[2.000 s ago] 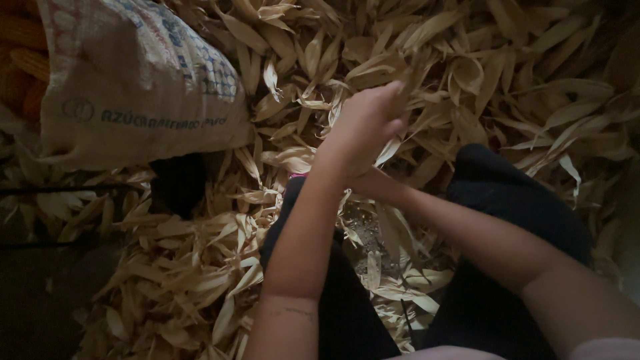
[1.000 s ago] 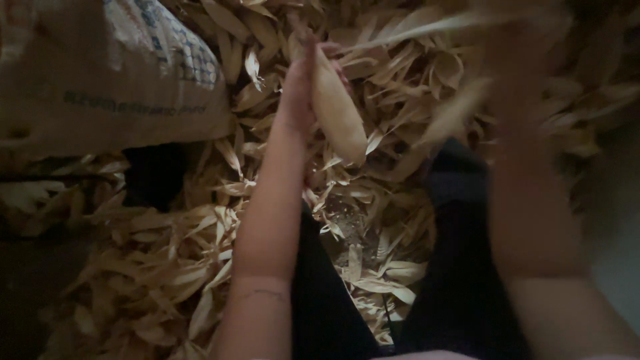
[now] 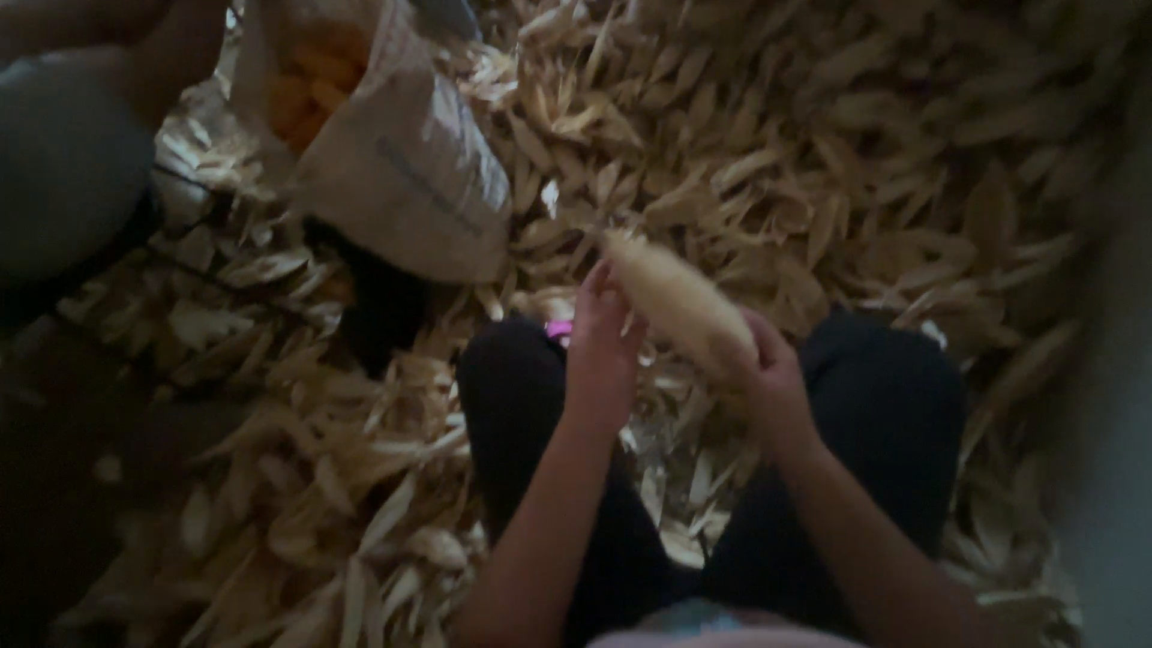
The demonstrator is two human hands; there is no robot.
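A pale ear of corn in its dry husk (image 3: pixel 679 301) slants across the middle of the head view, between my two hands. My left hand (image 3: pixel 612 315) is at its upper left end, the fingers along its side. My right hand (image 3: pixel 774 360) grips its lower right end. Both hands are above the gap between my knees. The picture is dim and somewhat blurred, so the left fingertips are hard to make out. Loose dry corn husks (image 3: pixel 621 135) cover the ground around and beneath.
A woven sack (image 3: pixel 405 171) bearing print lies at the upper left, with orange ears of corn (image 3: pixel 319 85) in its mouth. Part of another person (image 3: pixel 72 153) shows at the far left. A dark object (image 3: pixel 382 297) lies below the sack. A pale surface runs along the right edge.
The right hand, blurred and apart at the right one second ago, is now on the ear's lower end. The ear and left hand are nearer my knees. The view has shifted left.
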